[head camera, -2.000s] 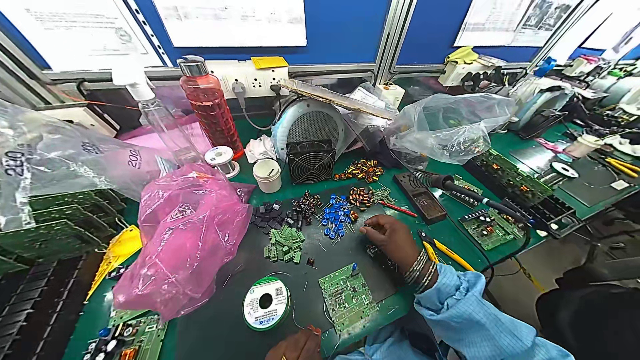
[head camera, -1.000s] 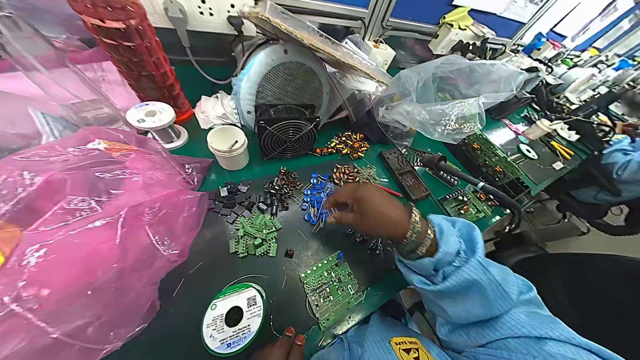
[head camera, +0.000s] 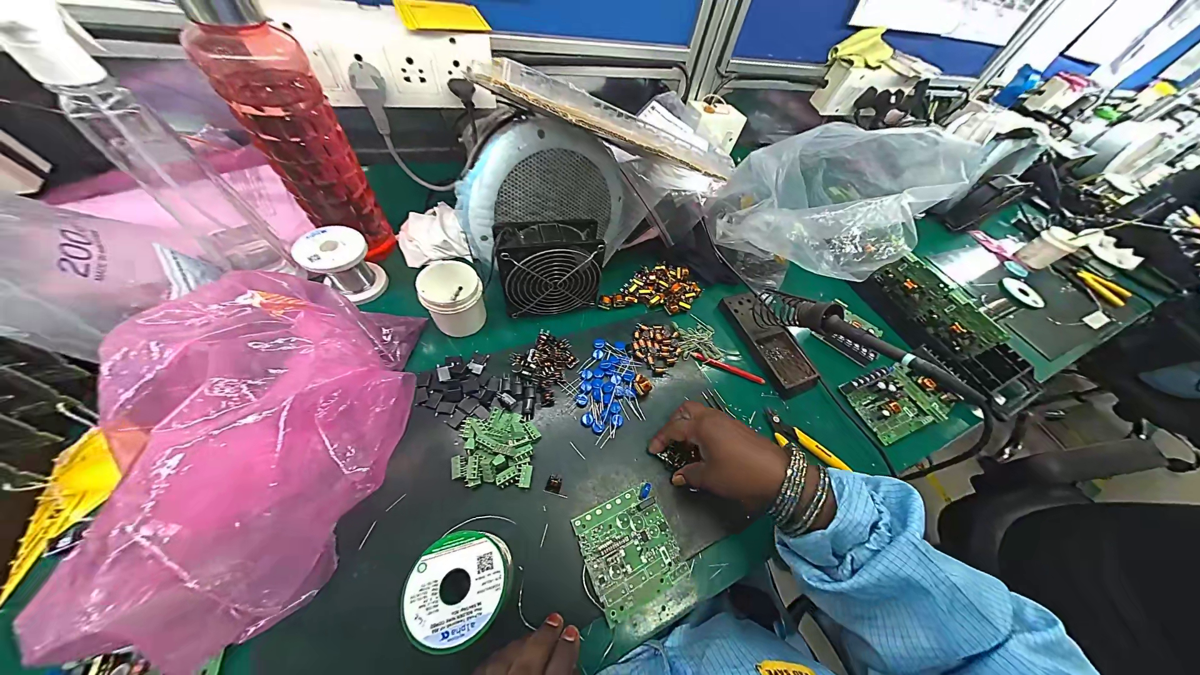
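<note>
My right hand (head camera: 727, 459) reaches down over a small pile of dark components (head camera: 677, 457), fingers bent around it; whether it grips one cannot be seen. A green circuit board (head camera: 633, 553), with one blue disc component at its top edge, lies just left of and below that hand. At the bottom edge, my left hand (head camera: 536, 652) shows only its fingertips, beside a solder wire spool (head camera: 455, 591). Blue disc components (head camera: 605, 384), green terminal blocks (head camera: 497, 450), black components (head camera: 455, 386) and copper-wound coils (head camera: 656, 347) lie in heaps on the dark mat (head camera: 375, 581). One small dark part (head camera: 554, 484) lies apart.
A pink plastic bag (head camera: 234, 450) covers the left side. Behind the heaps stand a white tub (head camera: 451, 298), a black fan (head camera: 549, 269) and a red bottle (head camera: 291, 131). At right are a soldering iron (head camera: 872, 347) with its stand (head camera: 771, 345), yellow-handled pliers (head camera: 811, 445) and another circuit board (head camera: 895, 403).
My right hand has moved from the blue disc components down to the small dark pile nearer the circuit board. My left hand stays at the bottom edge.
</note>
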